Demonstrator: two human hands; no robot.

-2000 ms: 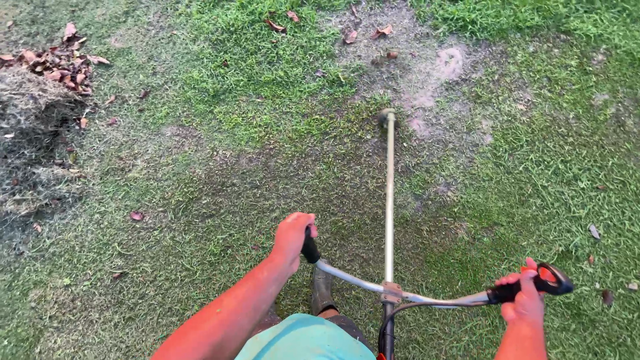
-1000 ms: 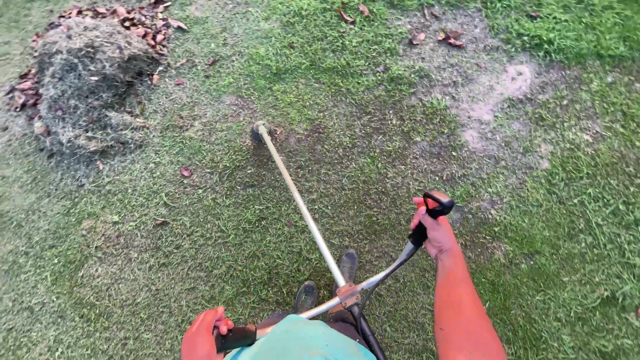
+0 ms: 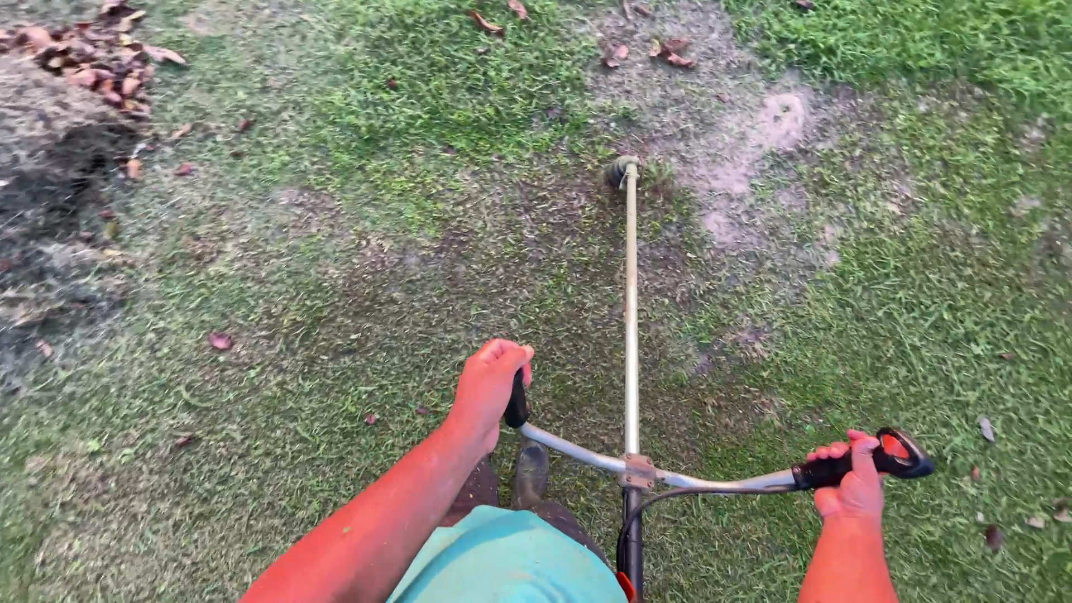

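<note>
A brush cutter with a long metal shaft (image 3: pixel 631 318) points straight ahead over short grass. Its cutting head (image 3: pixel 622 172) sits low at the edge of a bare soil patch. My left hand (image 3: pixel 494 385) is closed around the black left grip (image 3: pixel 517 404) of the handlebar (image 3: pixel 578 452). My right hand (image 3: pixel 852 479) holds the black right grip (image 3: pixel 821 473), just inside its looped end with a red part. A clamp (image 3: pixel 640 471) joins the handlebar to the shaft, and a black cable runs from the right grip down beside the tube.
At the far left lies a heap of dry cut grass (image 3: pixel 50 193), with brown dead leaves (image 3: pixel 92 59) behind it. Bare pale soil (image 3: pixel 762 142) spreads right of the cutting head. A boot (image 3: pixel 530 474) shows below my left grip. Thicker green grass (image 3: pixel 946 42) grows at the upper right.
Since one second ago the cutting head has swung right, from near the grass heap to the bare soil. My left hand has moved forward, and my right hand has moved right and back.
</note>
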